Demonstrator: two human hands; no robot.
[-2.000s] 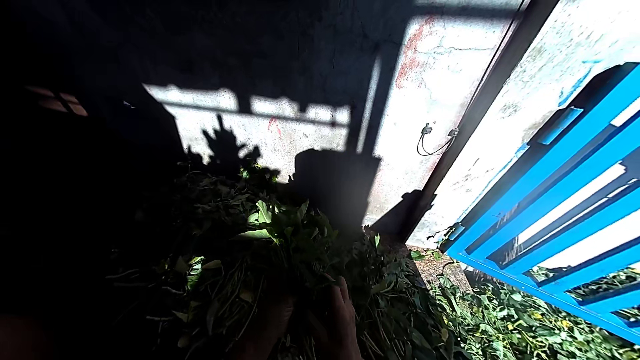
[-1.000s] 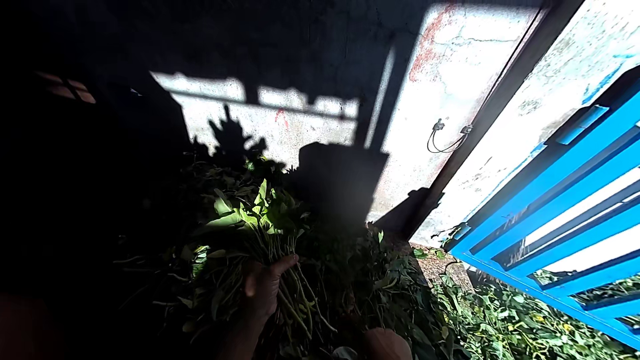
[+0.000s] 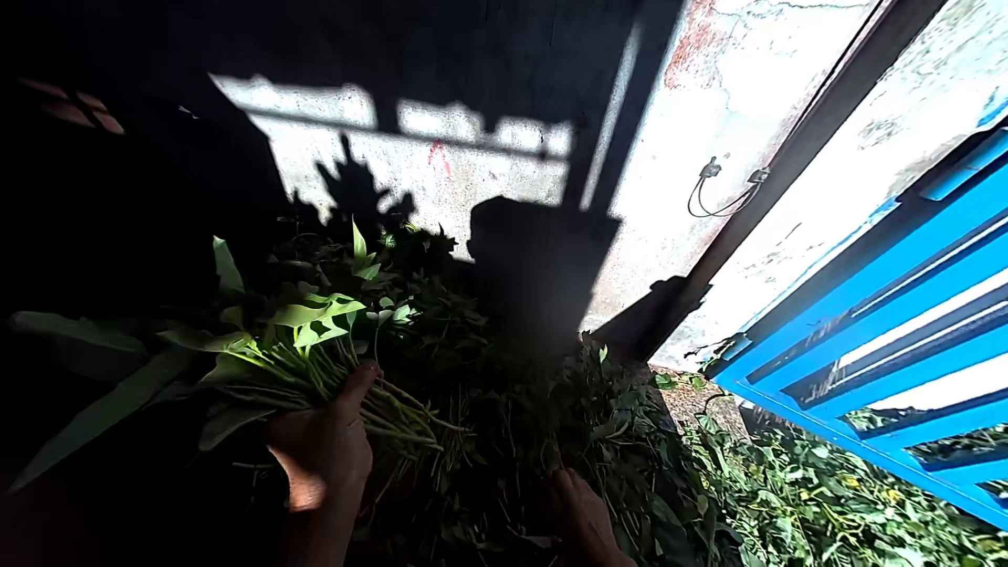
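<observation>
A bunch of leafy green stems [image 3: 315, 362] is gripped in my left hand [image 3: 327, 441], left of centre. Its leaves fan out to the left and up, partly sunlit, and its cut-looking ends point right. Lower down and to the right, my right hand [image 3: 579, 508] reaches into the shaded heap of leafy greens [image 3: 622, 441]. Its fingertips are lost in shadow among the stems, so what they hold, if anything, is hidden.
Behind the heap rises a concrete wall [image 3: 504, 169] with sun patches and dark shadows. A dark post [image 3: 772, 181] with a looped wire [image 3: 713, 209] stands at right, beside a blue metal gate [image 3: 835, 425]. More sunlit greens [image 3: 827, 496] lie on the ground below the gate.
My left hand has moved left with the bunch, which now tilts to the left instead of standing upright. My right hand's fingers now show at the heap.
</observation>
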